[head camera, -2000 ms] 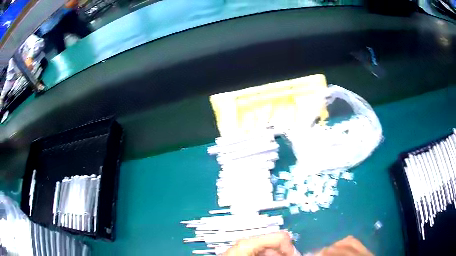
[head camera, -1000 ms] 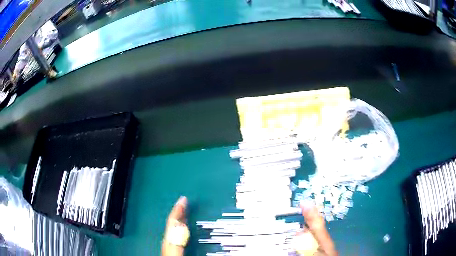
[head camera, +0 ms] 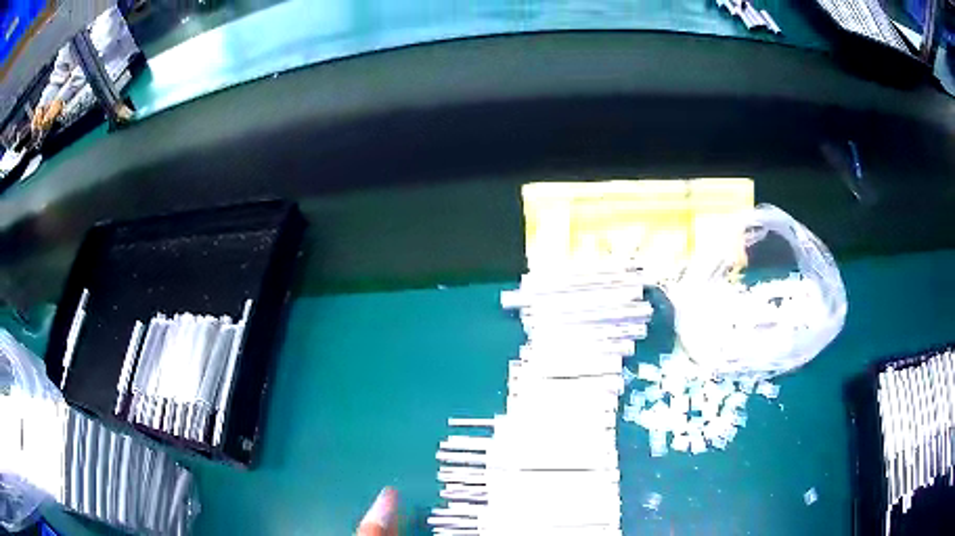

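A column of stacked white tubes (head camera: pixel 565 408) lies at the centre, with thin ends projecting left from its lower part. Only one fingertip of my left hand (head camera: pixel 381 513) shows at the bottom edge, left of those ends; the rest is cut off. My right hand is out of the picture. A heap of small translucent squarish inserts (head camera: pixel 691 406) lies right of the column. An open clear plastic bag (head camera: pixel 827 304) with more inserts is behind the heap. A yellow block (head camera: pixel 639 194) is behind the tubes.
The left black tray (head camera: pixel 274 314) holds a row of tubes. A clear bag of tubes (head camera: pixel 115 471) lies at far left. The right black tray (head camera: pixel 867 461) holds more tubes. A dark strip (head camera: pixel 419 136) crosses behind, with a small blue item (head camera: pixel 856 162) on it.
My right hand has left the picture. My left hand has dropped low, leaving a fingertip visible. The lower tubes now lie in a more even column. The view has shifted slightly.
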